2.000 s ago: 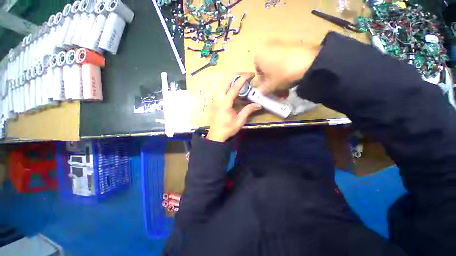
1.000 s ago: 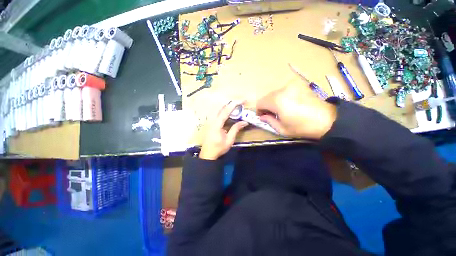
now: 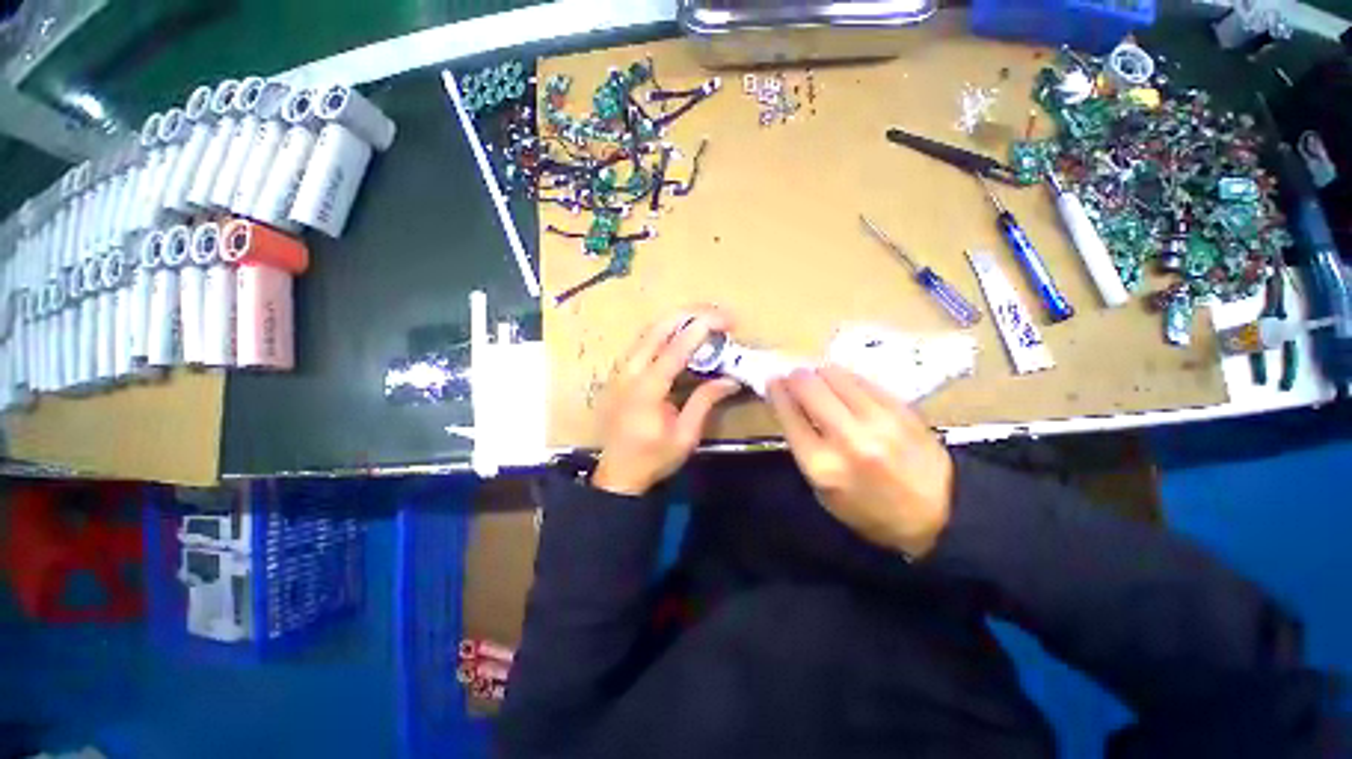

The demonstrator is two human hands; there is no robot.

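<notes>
A white handheld device body point(image 3: 752, 366) lies between my hands near the front edge of the tan board, its round ring end to the left. My left hand point(image 3: 657, 403) holds the ring end between thumb and fingers. My right hand point(image 3: 867, 452) grips the handle end, its fingertips covering part of it. A crumpled white tissue point(image 3: 908, 360) lies on the board just beyond my right hand.
A precision screwdriver point(image 3: 945, 294), blue screwdriver point(image 3: 1035, 264), flat white tube point(image 3: 1010, 315), black tweezers point(image 3: 949, 154) and white cylinder point(image 3: 1090, 245) lie right. Circuit boards point(image 3: 1186, 200) heap far right; small wired boards point(image 3: 605, 178) lie left. Ringed bodies point(image 3: 186, 297) stand far left.
My right hand has drawn back toward me from over the device, uncovering the tissue and the precision screwdriver. My left hand stays at the ring end. The view shows more of the far edge.
</notes>
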